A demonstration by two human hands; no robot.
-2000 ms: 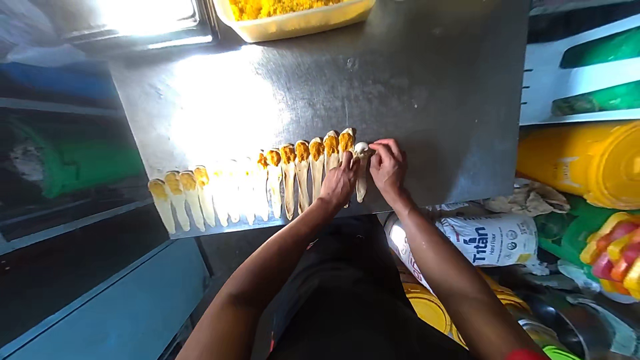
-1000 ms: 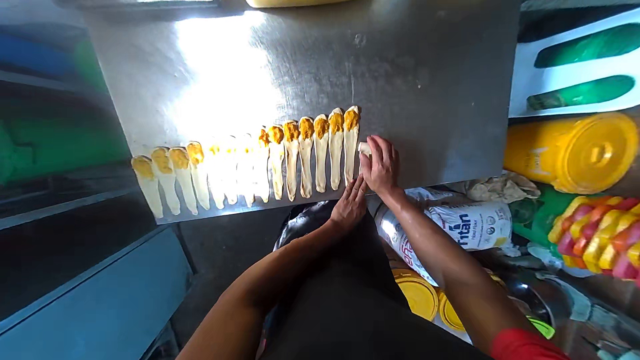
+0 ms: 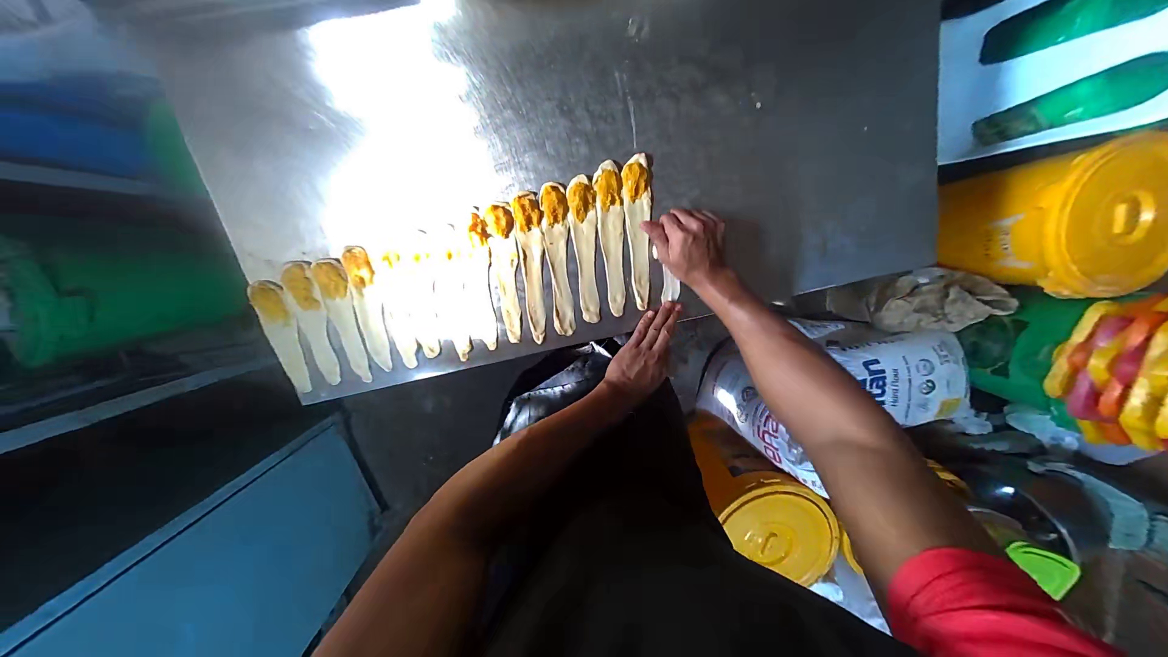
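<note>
Several long dough strips, each with orange filling at its far end, lie side by side along the near edge of a metal table [image 3: 794, 109]. The rightmost filled strip [image 3: 639, 246] lies just left of my right hand [image 3: 692, 245]. Under that hand is a dough strip without visible filling [image 3: 671, 285]; my curled fingers hide its far end. My left hand [image 3: 642, 351] rests with fingers extended at the near end of this strip, by the table edge. Glare washes out the strips in the middle of the row.
Yellow lidded buckets [image 3: 1109, 214] stand at the right and below the table [image 3: 780, 534]. Printed flour sacks [image 3: 903, 374] and a crumpled cloth [image 3: 940, 299] are beside the right edge. A white rack with green items [image 3: 1077, 96] is at the upper right.
My right hand has moved away from my left hand, up along the unfilled strip, which now shows stretched between them. Two seconds ago both hands were close together at a dough piece. The view has shifted.
</note>
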